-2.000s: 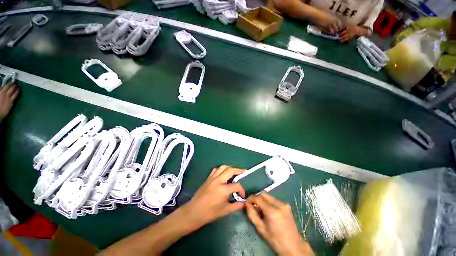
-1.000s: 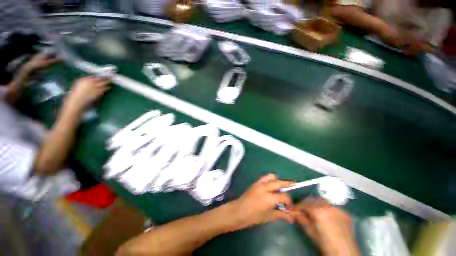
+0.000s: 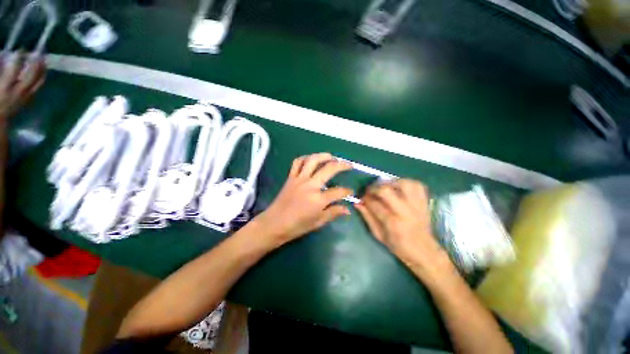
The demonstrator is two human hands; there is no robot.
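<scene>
A white plastic frame point(image 3: 364, 168) lies between my two hands, mostly covered by them; only its long upper edge and a short bit of the lower edge show. My left hand point(image 3: 314, 190) holds its left end with thumb and fingers. My right hand point(image 3: 397, 207) is on its right part, fingers bent over it and hiding the disc end. Whether a strip is between my fingers cannot be seen. A bundle of thin white strips point(image 3: 475, 228) lies just right of my right hand. Overlapping white frames point(image 3: 224, 200) lie in a row left of my hands.
A white edge strip point(image 3: 304, 119) divides the bench from the belt, where several frames lie apart point(image 3: 207, 34). A clear bag with yellow contents point(image 3: 552, 249) stands at right. Another person's hand point(image 3: 19, 83) is at the far left. A brown carton point(image 3: 121, 304) is below the bench edge.
The view has swung back from the left and tilted down. Both hands still hold the frame; my right hand now covers the disc end, which showed before.
</scene>
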